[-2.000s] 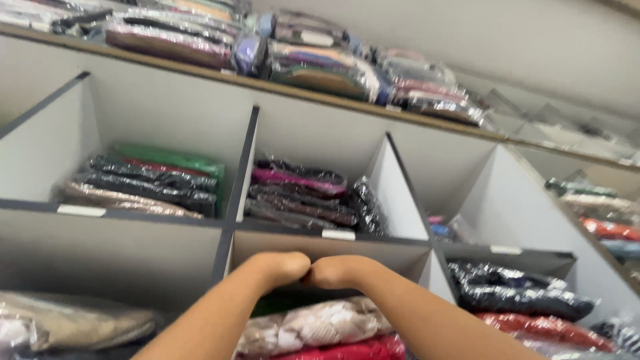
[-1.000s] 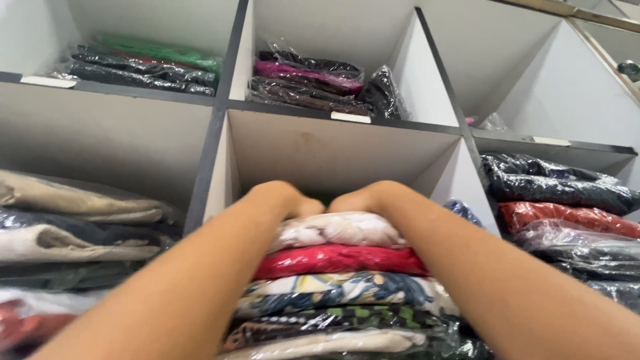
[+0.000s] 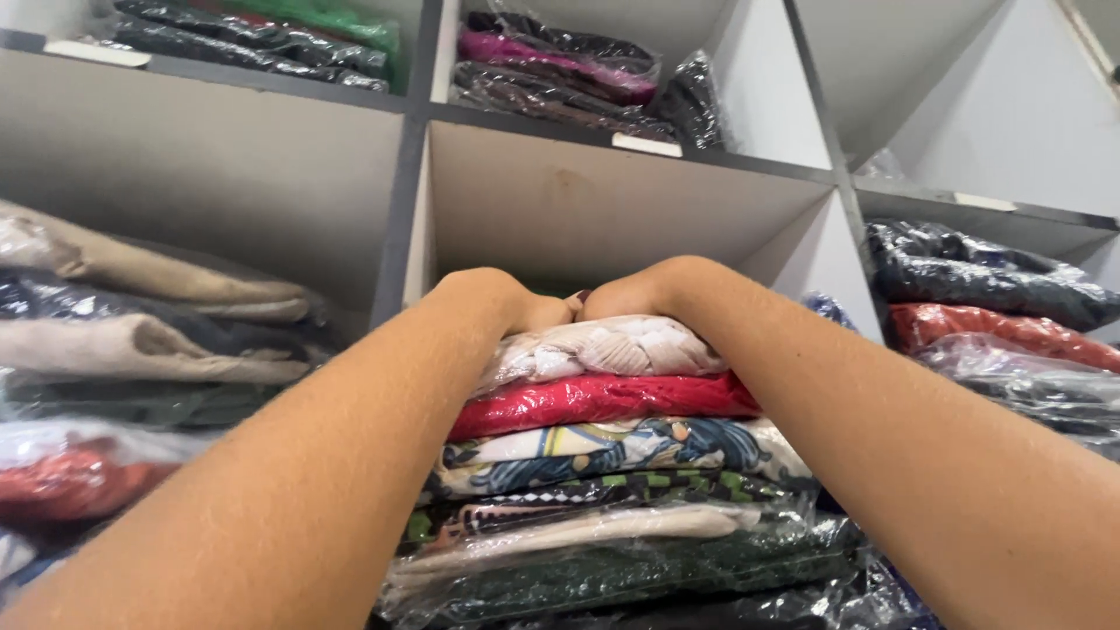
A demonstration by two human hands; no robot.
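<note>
Both arms reach into the middle cubby, over a stack of folded garments in clear plastic bags. My left hand (image 3: 544, 308) rests at the back of the top one, a white and pale pink patterned garment (image 3: 608, 348). Close beside it, my right hand (image 3: 623, 296) lies on the same stack. The fingers of both hands are mostly hidden behind wrists and cloth, so a grip cannot be made out. Below come a red bagged garment (image 3: 604, 401), a blue, white and yellow printed one (image 3: 612, 448) and a dark green one (image 3: 647, 560).
Grey-edged dividers (image 3: 411, 166) frame the cubbies. Bagged beige and dark garments (image 3: 149, 271) fill the left cubby, black and red ones (image 3: 1006, 332) the right. Above lie a dark and magenta pile (image 3: 560, 70) and a green and dark pile (image 3: 262, 44).
The view has moved closer to the middle cubby, showing more of its stack. Both hands stay close together and are now lower over the top garment than two seconds ago.
</note>
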